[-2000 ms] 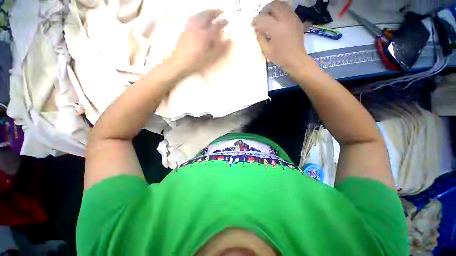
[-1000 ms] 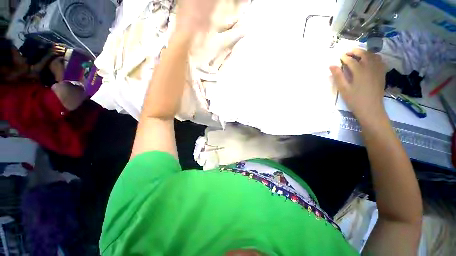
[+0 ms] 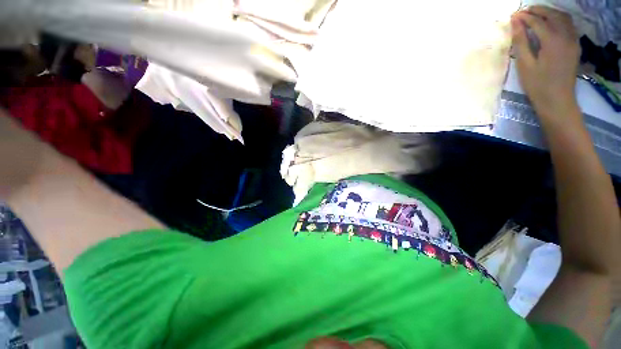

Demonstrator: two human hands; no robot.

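A cream fabric piece (image 3: 408,68) lies flat at the top centre, overexposed, its lower edge along the table front. My right hand (image 3: 548,51) is at the piece's upper right edge, with thumb and fingertips bent onto the edge. Other cream fabric (image 3: 170,41) stretches in a blurred streak to the upper left corner, and a loose corner of it hangs down. My left hand is out of the picture; only my blurred left arm shows at the left edge.
Crumpled cream cloth (image 3: 354,153) lies in my lap. The table ruler (image 3: 521,112) and green-blue thread snips (image 3: 602,92) are at the right, beside a black pile (image 3: 600,58). A person in red (image 3: 102,136) is at the left.
My left arm has swung down and left, and my left hand has left the picture. Cream fabric now streaks to the upper left. My right hand stays at the piece's right edge; the view has shifted.
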